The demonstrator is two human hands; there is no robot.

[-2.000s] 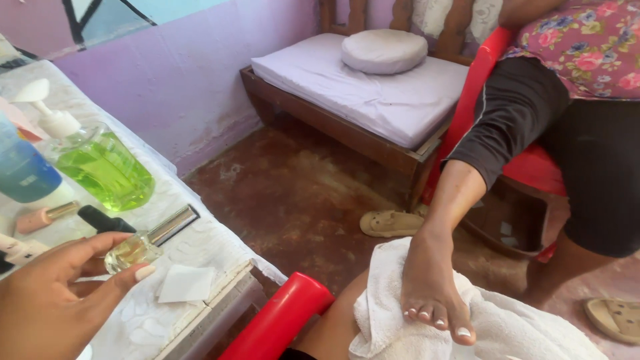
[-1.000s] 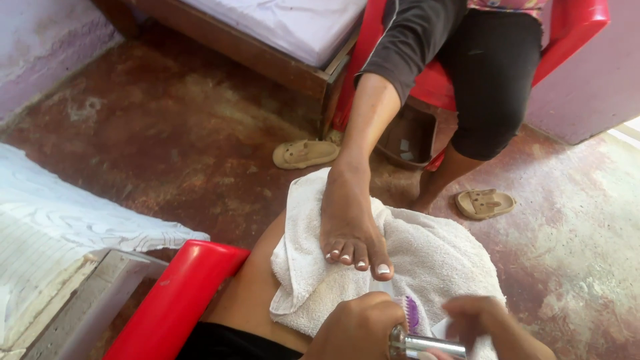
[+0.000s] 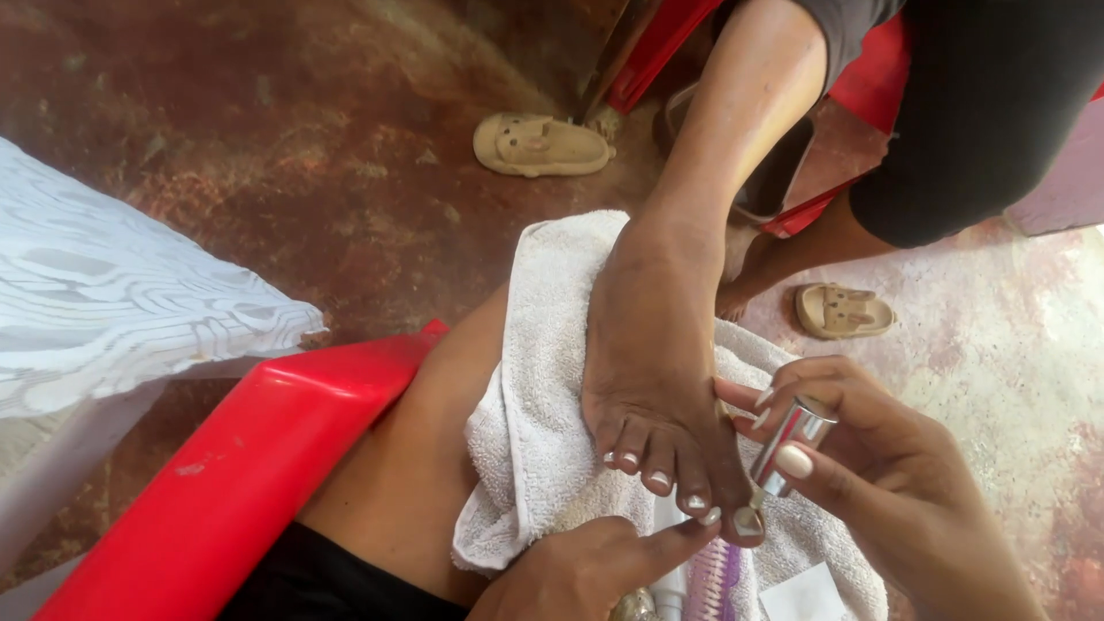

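Note:
Another person's bare foot (image 3: pixel 660 328) rests on a white towel (image 3: pixel 552 362) over my lap, its toenails painted with white tips. My right hand (image 3: pixel 871 466) holds a silver cap (image 3: pixel 793 444) with a brush, whose tip touches the big toenail (image 3: pixel 748 521). Some of its fingers touch the side of the foot. My left hand (image 3: pixel 595 569) lies below the toes, a finger extended beside the big toe. A glass bottle (image 3: pixel 636 606), partly hidden, is at that hand. A purple-and-white bristle brush (image 3: pixel 712 578) and a white square pad (image 3: pixel 804 595) lie on the towel.
A red plastic chair arm (image 3: pixel 259 457) is at my left, near a table edge draped with white patterned cloth (image 3: pixel 129 285). Tan slippers (image 3: pixel 542 145) lie on the floor. The other person sits on a red chair (image 3: pixel 871 69), the other leg bent.
Two seconds ago my left hand held the glass bottle over the table. One second ago both hands were together below the foot; now the right holds the cap at the big toe. The view has swung downward.

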